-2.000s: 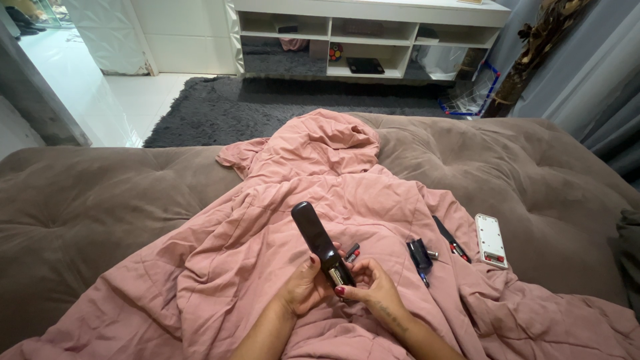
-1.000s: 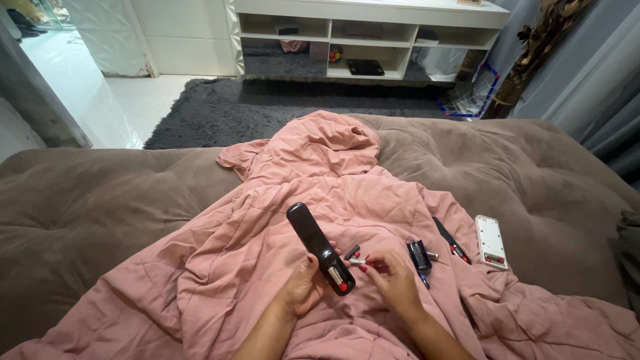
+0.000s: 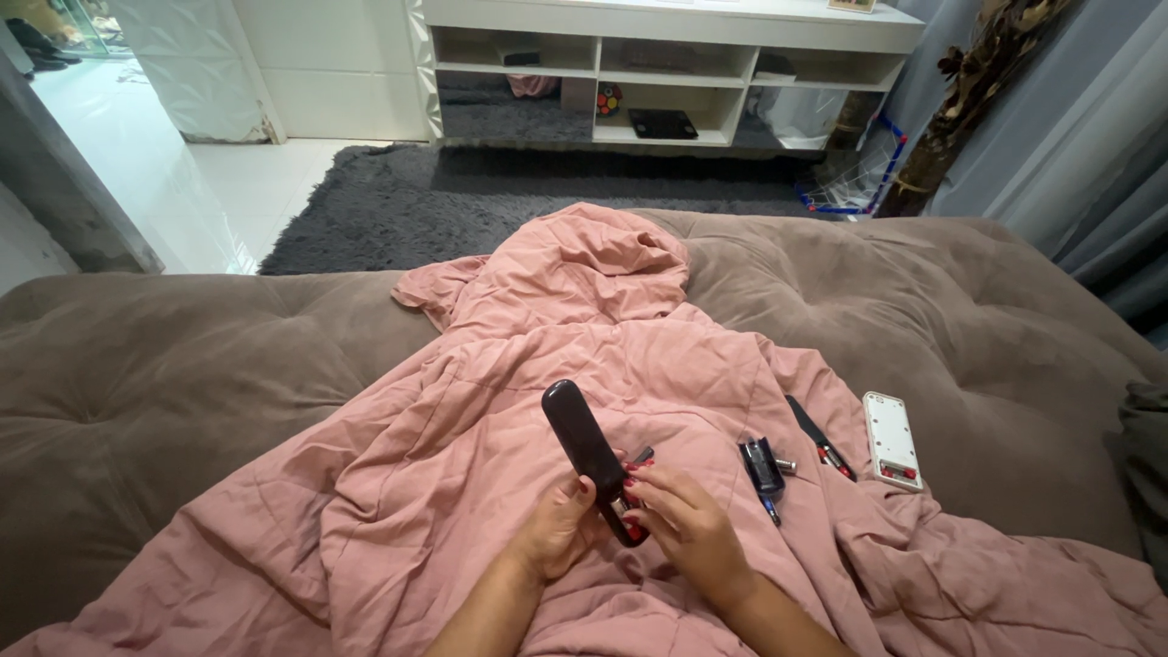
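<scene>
My left hand (image 3: pixel 558 525) holds a black remote control (image 3: pixel 580 433), back side up, its battery compartment uncovered at the near end. The fingers of my right hand (image 3: pixel 689 525) are at that compartment, where a battery (image 3: pixel 620 507) shows; whether they grip anything is hidden. A small dark piece (image 3: pixel 644 453) lies just beyond my right fingertips. To the right on the pink blanket (image 3: pixel 584 356) are a black plastic part (image 3: pixel 761 465) with a battery (image 3: pixel 786 466) beside it, a blue pen-like item (image 3: pixel 771 507), and a dark slender remote-like device (image 3: pixel 818 438).
A white remote control (image 3: pixel 891 438) with an uncovered compartment lies at the right edge of the blanket. The brown tufted sofa (image 3: pixel 210 365) spreads beneath. Beyond are a dark shaggy rug (image 3: pixel 383 201), a white TV console (image 3: pixel 675 32) and a blue-framed net (image 3: pixel 876 173).
My right hand has moved left from beside the remote control onto its battery compartment. My left hand keeps its hold on the remote control.
</scene>
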